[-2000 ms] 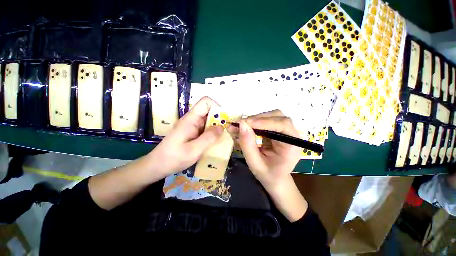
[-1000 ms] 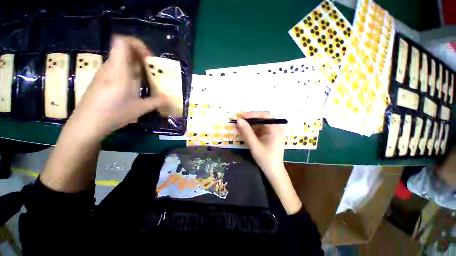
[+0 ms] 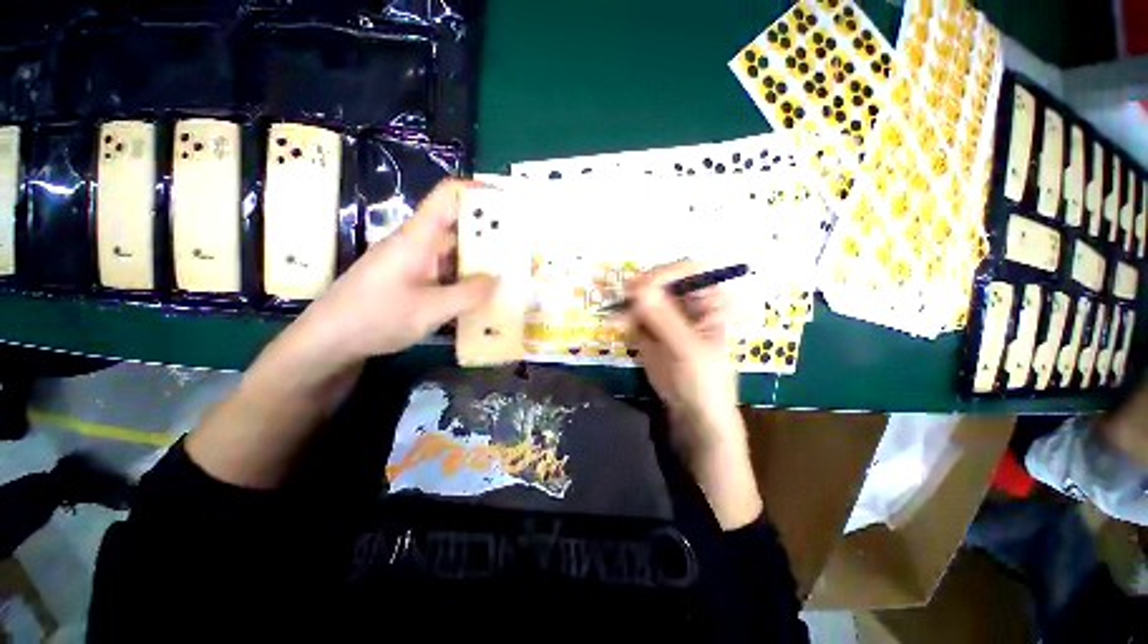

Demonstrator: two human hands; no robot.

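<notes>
My left hand (image 3: 409,283) grips a cream-gold phone-shaped piece (image 3: 491,283) by its left side, upright, with dark lens dots at its far end. It is held over the left part of the sticker sheet in use. My right hand (image 3: 684,327) holds black tweezers (image 3: 695,284), whose tip points left at the yellow patches of the white sticker sheet (image 3: 743,233). The right hand is slightly blurred. Whether a sticker is on the tip cannot be told. The black blister tray (image 3: 239,76) at the left holds several cream-gold pieces and a shiny pocket without a piece.
Fanned spare sticker sheets (image 3: 925,189) and a black-dot sticker sheet (image 3: 818,69) lie right of the sheet in use. A second filled tray (image 3: 1035,233) is at the right. An open carton (image 3: 894,554) with white liner (image 3: 900,472) stands below the bench edge. Another person's sleeve (image 3: 1076,468) shows at far right.
My left hand went to the left tray, took the rightmost piece from its pocket and brought it over the sheet. My right hand first moved down from the earlier piece to the sheet's yellow patches.
</notes>
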